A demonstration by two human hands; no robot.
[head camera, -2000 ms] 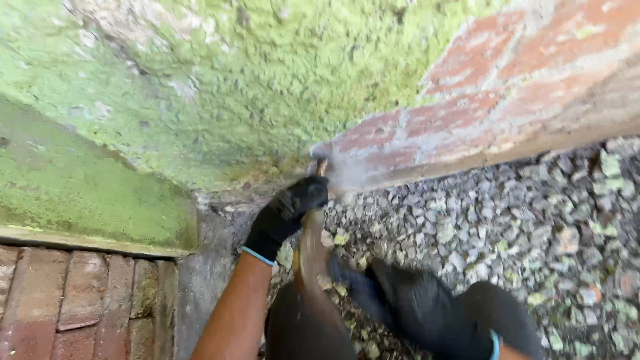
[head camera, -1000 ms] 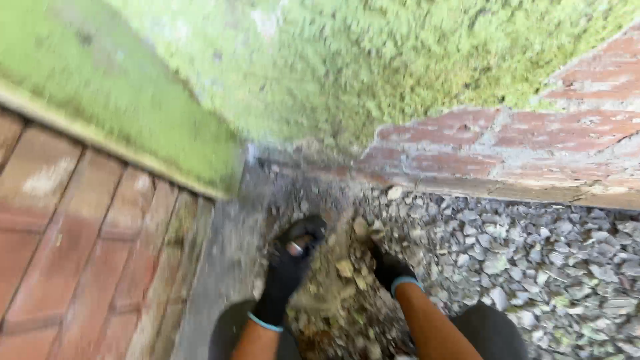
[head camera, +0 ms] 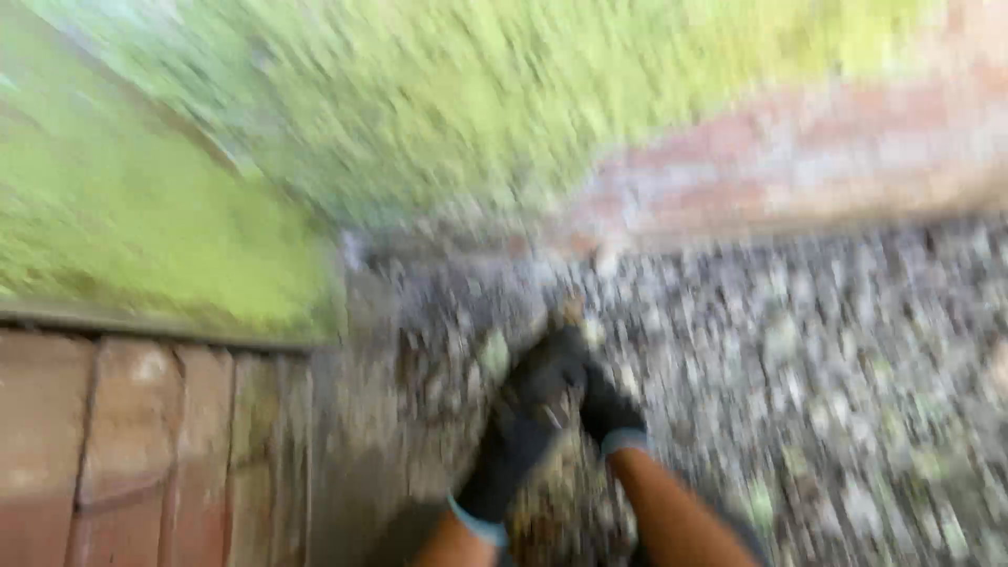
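Both hands wear black work gloves with light blue cuffs. My left hand (head camera: 528,409) is over the gravel at lower centre, with a small blurred metallic-looking thing showing at its palm; its grip is unclear. My right hand (head camera: 610,402) sits close against it on the right, its fingers hidden behind or beside the left glove. A small tan piece (head camera: 572,309) shows just beyond the left glove's fingertips; blur hides what it is and whether it is held. The foot of the brick wall (head camera: 709,173) lies a little beyond the hands.
Green rough plaster (head camera: 409,102) covers the wall above the exposed brick. A green side wall (head camera: 197,220) meets it at a corner on the left. Red-brown paving bricks (head camera: 126,425) lie at lower left. Loose gravel (head camera: 819,378) spreads right of my hands.
Two seconds ago my left hand held a handled tool against the base of the wall, with dust there. One second ago my hands were apart over the gravel; now they are together. The view has shifted.
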